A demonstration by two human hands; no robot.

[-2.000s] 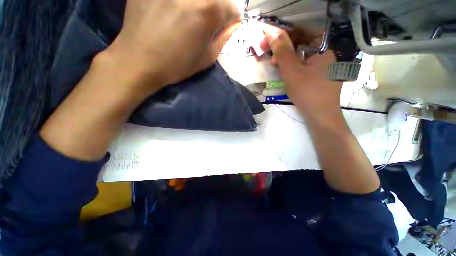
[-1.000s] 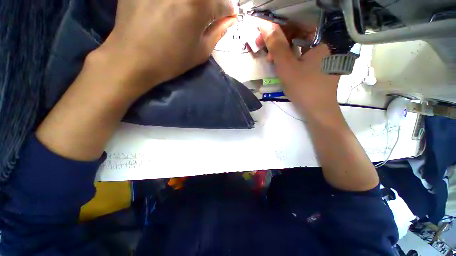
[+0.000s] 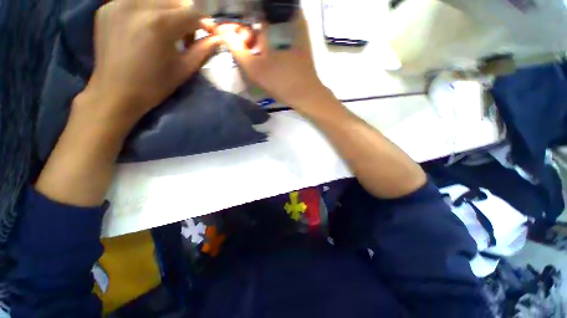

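Note:
A dark grey denim panel (image 3: 193, 124) lies on the white machine table (image 3: 186, 189), under and beside my left wrist. My left hand (image 3: 140, 49) is at the upper left, its fingers bent near the bright needle area, partly cut off by the top edge. My right hand (image 3: 273, 59) is close to it, fingertips bent in the glare. Glare and blur hide whether either hand grips anything. A blue pen-like thing (image 3: 266, 102) shows beside my right hand. Dark machine parts (image 3: 280, 9) are blurred above my right hand.
A striped bundle of dark panels (image 3: 18, 93) stands at the far left. A dark-edged phone (image 3: 345, 22) lies beyond my right hand. A white fitting (image 3: 457, 96) is at the table's right. White-and-black pieces (image 3: 497, 223) lie at lower right, yellow cloth (image 3: 133, 267) at lower left.
The view has turned and shifted, so hands and panel appear further left. The phone has come into view and the machine head has mostly left it. Both hands stay near the needle area.

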